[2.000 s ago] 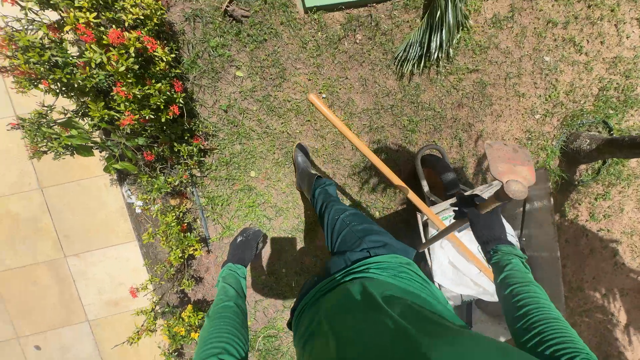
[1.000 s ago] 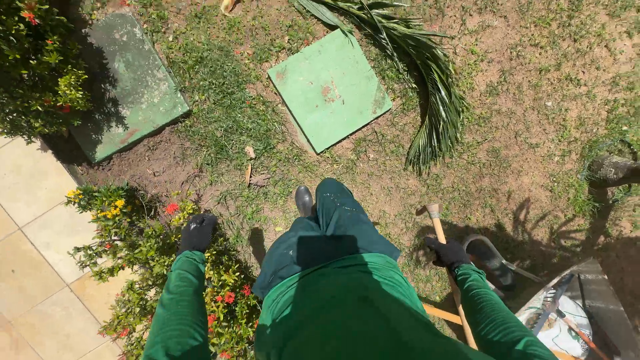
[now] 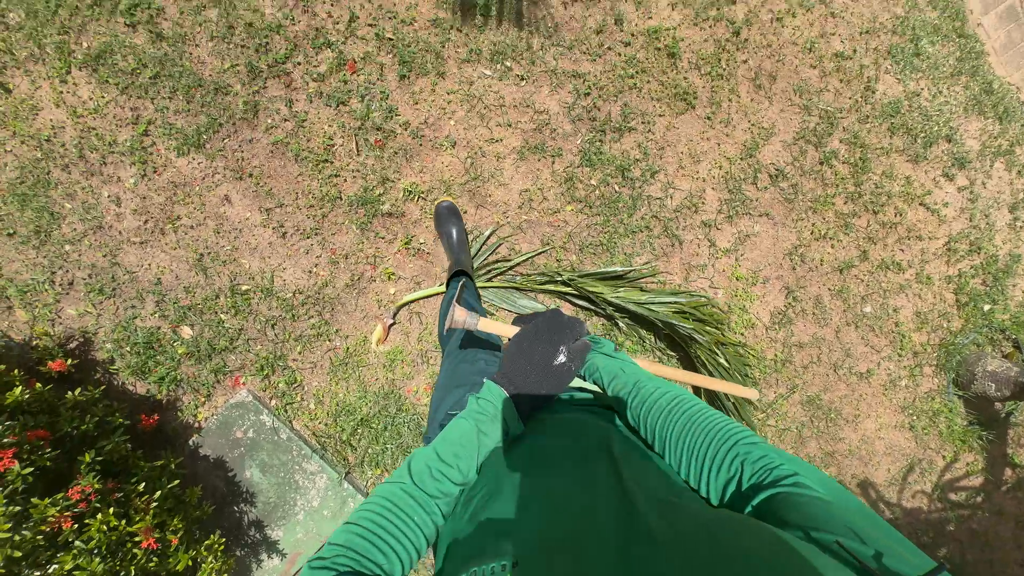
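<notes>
My left hand [image 3: 542,352], in a black glove, lies in front of my chest over the other hand. My right hand [image 3: 578,332] is mostly hidden behind it, with its fingers around the wooden handle of a hoe [image 3: 698,380]. The hoe lies crosswise, its metal head [image 3: 462,318] to the left over my trouser leg and the handle end past my right forearm. Whether the left hand grips anything is hidden. A green palm frond [image 3: 616,296] lies on the ground beyond the hands, passing by my black rubber boot [image 3: 453,232].
A green slab [image 3: 280,472] lies at the lower left beside a bush with red flowers [image 3: 88,472]. A tree trunk [image 3: 990,376] stands at the right. Patchy grass and bare soil surround me, with paving [image 3: 1004,32] at the upper right corner.
The hoe, upright by my right side a second ago, is now across my front. My left hand has come in from the left to the right one. The view has moved forward to the palm frond.
</notes>
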